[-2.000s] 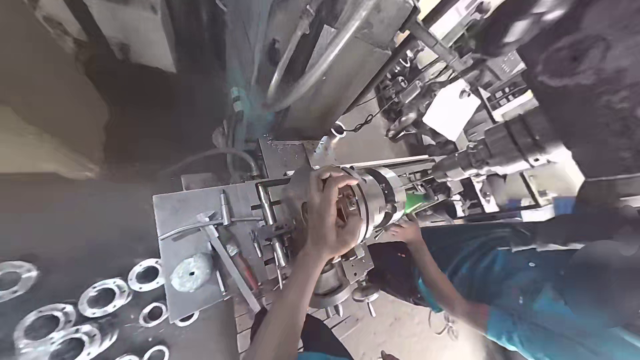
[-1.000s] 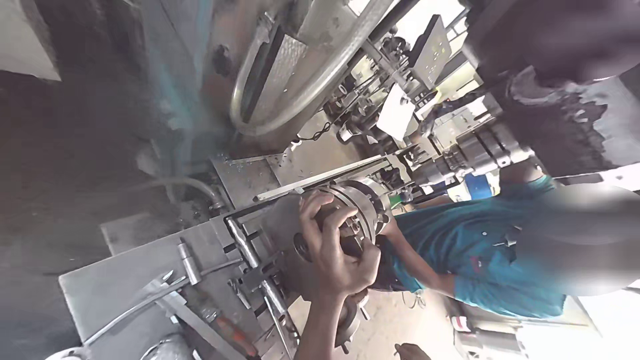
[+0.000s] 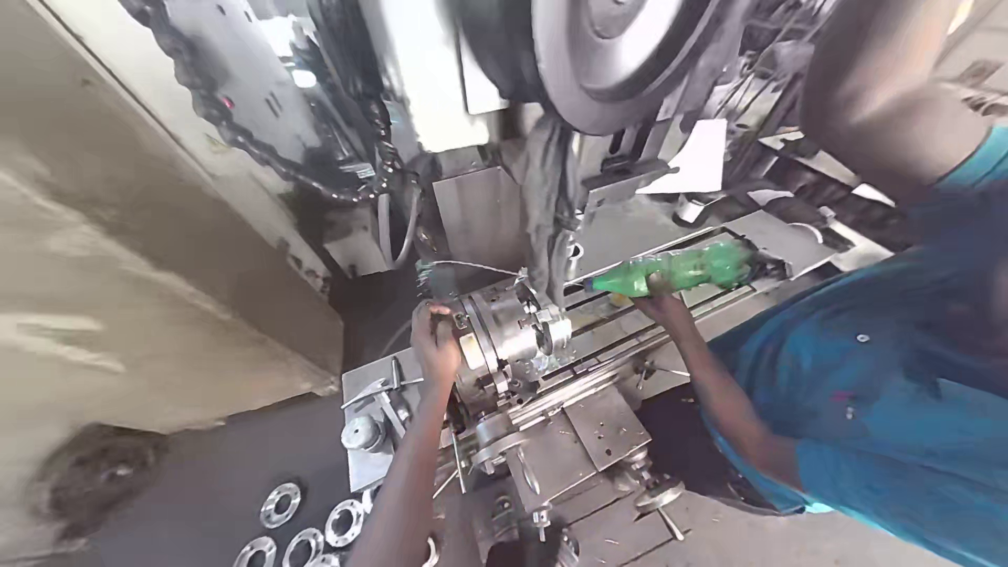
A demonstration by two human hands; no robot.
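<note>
My left hand (image 3: 435,344) reaches up from the bottom and grips the rear rim of a metal dividing head (image 3: 480,335) on the machine table. A jawed chuck (image 3: 543,327) at its right side holds a round metal part, whose details are blurred. A grey vertical machine part (image 3: 551,213) comes down just above the chuck. Right of it, a co-worker's hand (image 3: 660,298) holds a green plastic bottle (image 3: 681,268) sideways, its tip toward the chuck. My right hand is not in view.
A metal plate (image 3: 366,466) at the left carries hand tools and a round metal piece (image 3: 363,433). Several flanged metal rings (image 3: 281,505) lie below it. Crank handles (image 3: 660,496) project at the table front; the co-worker's blue-clad body (image 3: 858,409) is close on the right.
The co-worker's hand has come up with the green bottle. My left hand has shifted from over the chuck area to the unit's left rim. The view has swung considerably.
</note>
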